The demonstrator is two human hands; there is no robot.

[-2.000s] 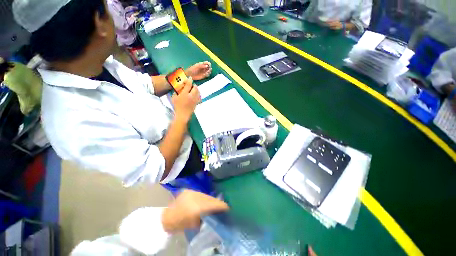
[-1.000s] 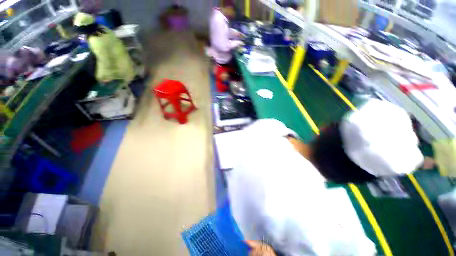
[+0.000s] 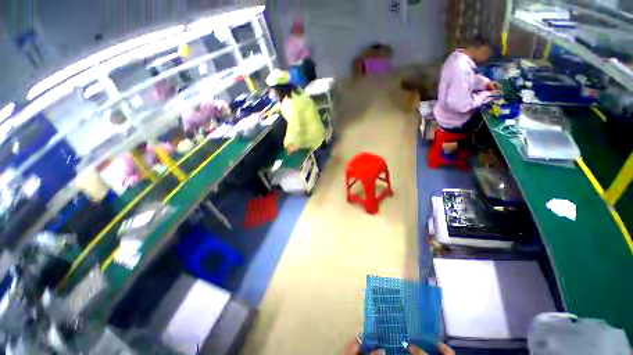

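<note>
A bright blue perforated tray or mat (image 3: 387,313) is at the bottom centre, over the aisle floor. Its left part shows a grid; its right part is plainer blue and blurred. My left hand (image 3: 362,349) is at its lower left edge, with only the fingers showing. My right hand (image 3: 429,349) is at its lower right edge, also cut off by the picture's bottom. Both hands hold the tray.
A red stool (image 3: 368,182) stands in the aisle. At right are stacked trays with white sheets (image 3: 493,298) beside a green bench (image 3: 555,243). A whitish shape (image 3: 576,338) is at the bottom right. A seated person in pink and a person in yellow-green work farther off.
The view has swung from the bench and the nearby worker to the aisle. The blue tray, earlier low and partly seen with one hand visible, now shows at bottom centre between both hands.
</note>
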